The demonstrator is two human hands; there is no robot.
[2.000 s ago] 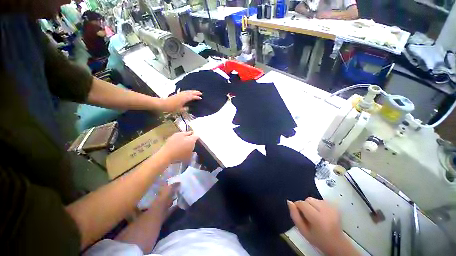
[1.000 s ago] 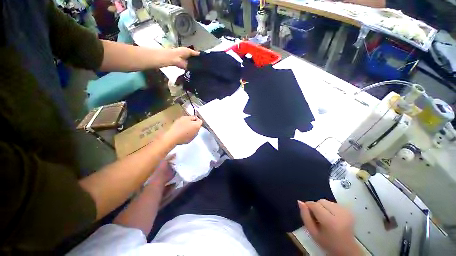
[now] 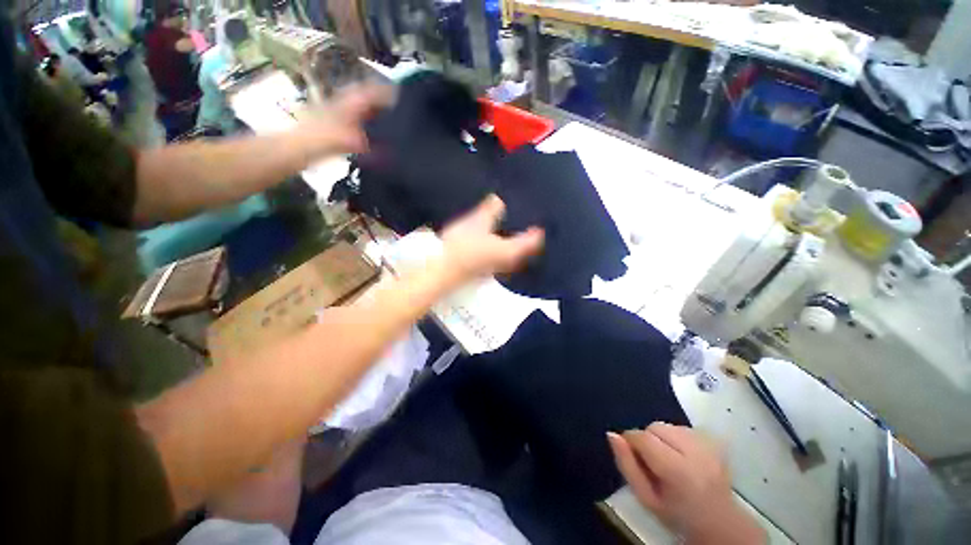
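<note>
Black fabric panels (image 3: 580, 373) lie across the table's near edge and the dark lap. My right hand (image 3: 676, 468) is at their right edge, fingers curled and thumb against the fingers; whether it pinches anything cannot be told. My left forearm (image 3: 256, 492) shows at the lower left; the hand is hidden behind another person's forearm. Another black panel (image 3: 564, 213) lies farther up the table. The other person's blurred hands are over a raised dark panel (image 3: 431, 149). White sheets (image 3: 378, 383) are partly hidden at left.
The sewing machine (image 3: 852, 287) stands at right, with tweezers (image 3: 777, 410), a small brown block (image 3: 809, 456) and dark snips (image 3: 846, 500) on its bed. A red basket (image 3: 516, 125) is at the far edge. A cardboard carton (image 3: 293, 303) is at left.
The other person's near hand has moved from beside the table up over the panels, and the far round panel has been raised and blurs. My right hand has kept its pose.
</note>
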